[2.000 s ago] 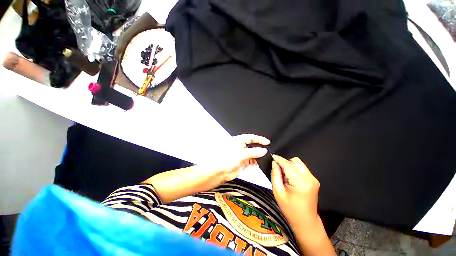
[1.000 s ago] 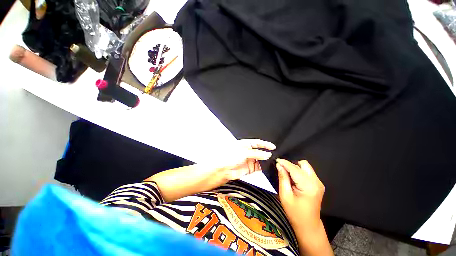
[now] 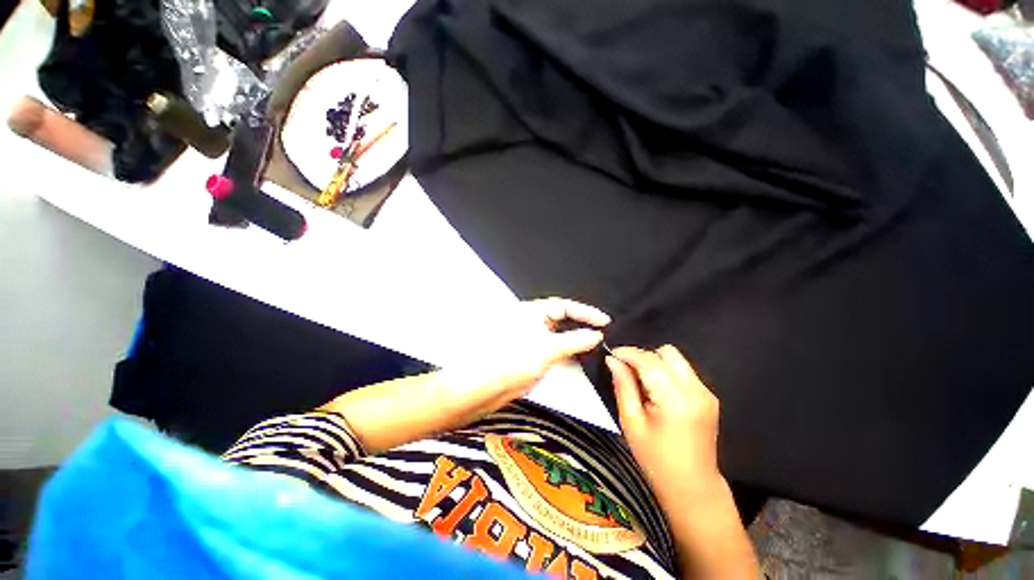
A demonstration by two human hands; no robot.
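A large black garment (image 3: 816,306) lies over the white tabletop, with bunched folds at the far side. My left hand (image 3: 550,340) is at its near left edge and pinches the cloth edge between thumb and fingers. My right hand (image 3: 669,402) is just right of it, with thumb and index fingertips closed together at the cloth. A tiny bright sliver, perhaps a needle (image 3: 608,350), shows at the right fingertips. Thread cannot be made out.
A white dish (image 3: 306,142) holds small dark pieces and a yellow-orange tool (image 3: 336,185). Left of it are a black thread cone (image 3: 267,212), an olive-brown spool (image 3: 185,124), a pinkish-tan roll (image 3: 62,135), a clear plastic bag (image 3: 210,68) and black bags (image 3: 96,85). Dark cloth (image 3: 249,346) hangs below the table edge.
The view has shifted slightly. My right fingertips have moved a little at the cloth edge, and the bright sliver now shows between the hands. The garment lies much as before.
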